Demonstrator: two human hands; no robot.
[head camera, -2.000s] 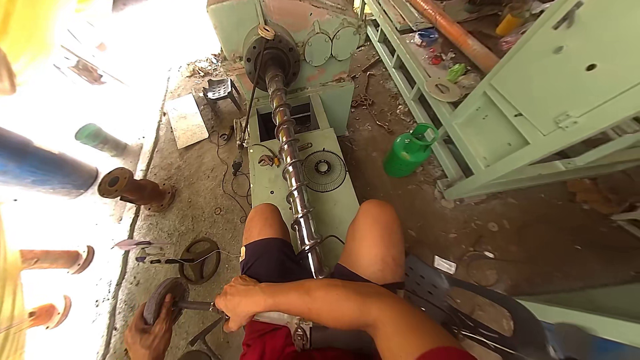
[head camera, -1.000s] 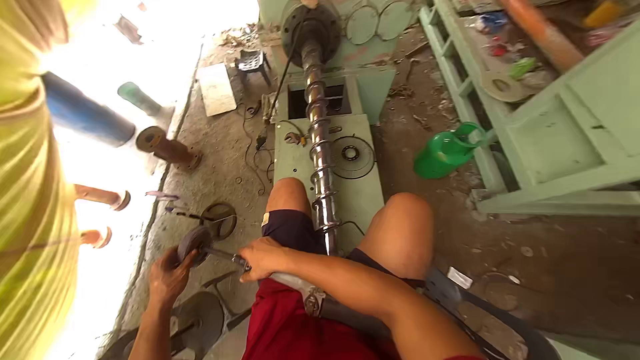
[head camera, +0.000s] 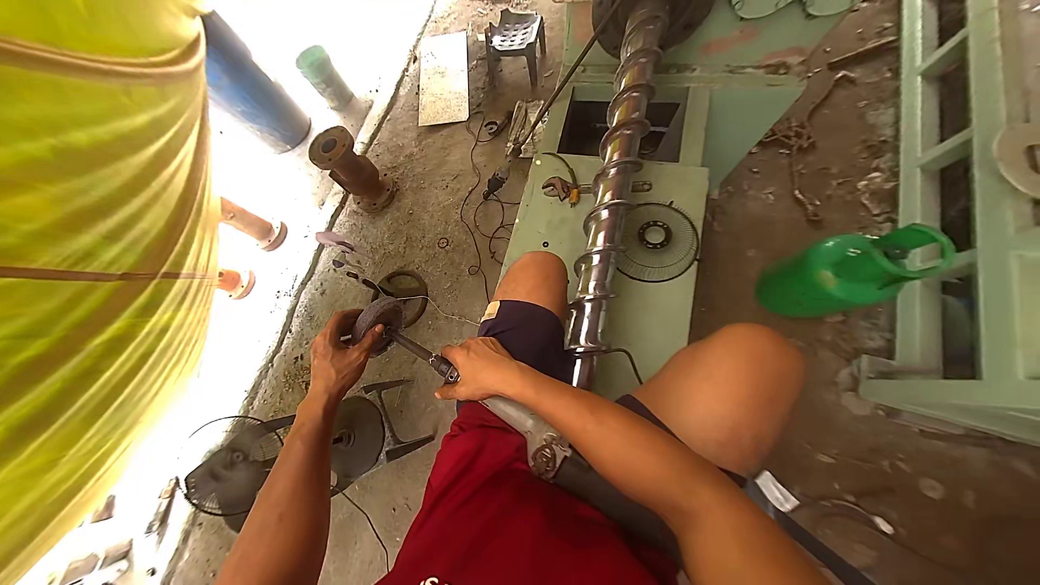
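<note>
My left hand (head camera: 341, 349) grips a dark abrasive wheel (head camera: 380, 323) by its rim, fingers and thumb on either side. The wheel sits on the end of a metal shaft (head camera: 413, 348) of a power tool. My right hand (head camera: 479, 370) is closed around the front of that tool, whose grey body (head camera: 528, 431) lies across my lap under my right forearm. Between my knees a shiny steel extruder screw (head camera: 611, 195) runs away over a pale green machine bed (head camera: 666, 317). A round fan guard (head camera: 658, 242) and an adjustable wrench (head camera: 557, 188) lie on the bed.
A green gas cylinder (head camera: 829, 275) lies to the right by a green steel frame (head camera: 934, 203). On the left are a handwheel (head camera: 406, 294), a rusty flanged pipe (head camera: 354, 171), a standing fan (head camera: 349, 439), cords on the floor, a small plastic chair (head camera: 517, 36) and a yellow-green curtain (head camera: 106, 244).
The view has shifted, with more of the yellow curtain showing at the left. Both hands stay on the wheel and the tool throughout.
</note>
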